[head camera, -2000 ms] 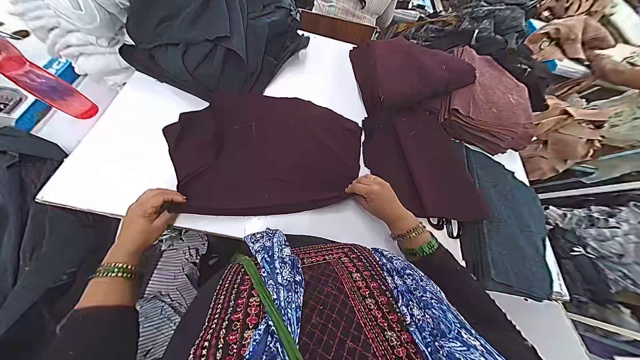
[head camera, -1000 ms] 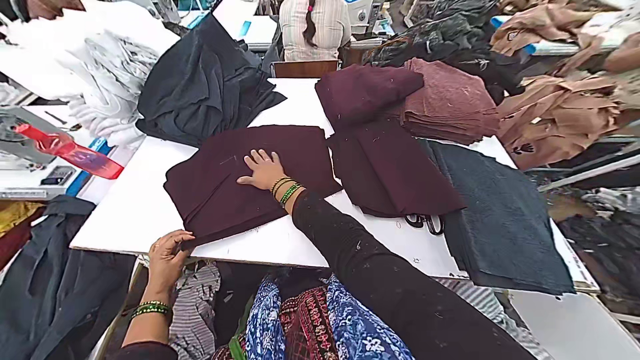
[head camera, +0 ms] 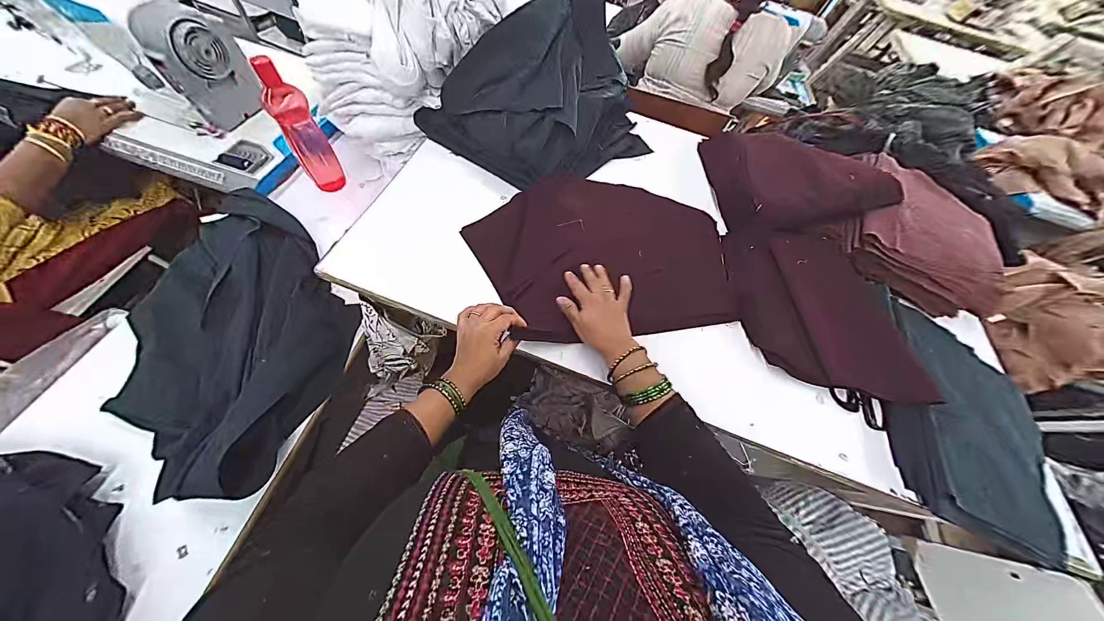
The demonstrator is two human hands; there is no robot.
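Observation:
A dark maroon fabric piece (head camera: 638, 250) lies spread on the white tabletop (head camera: 405, 250). At its near left corner my left hand (head camera: 485, 345) pinches the edge between thumb and fingers. My right hand (head camera: 599, 315) rests flat on the cloth near its front edge, fingers spread, holding nothing. To the right lie a folded maroon piece (head camera: 802, 181) and another maroon piece (head camera: 837, 302) with black loops at its near edge. Behind them is a stack of dusty-pink fabric (head camera: 931, 233). A dark blue-grey cloth heap (head camera: 535, 95) sits at the table's back.
Dark teal fabric (head camera: 975, 440) hangs over the table's right end. At left are a red bottle (head camera: 302, 129), a sewing machine (head camera: 194, 56), dark cloth (head camera: 233, 345) and a co-worker's hand (head camera: 90, 121). White fabric (head camera: 371, 78) is piled behind; another person (head camera: 690, 47) sits beyond.
My right hand has moved from the middle of the maroon cloth toward its front edge. Two seconds ago it held the cloth's right corner. A co-worker's hand has come into view at left.

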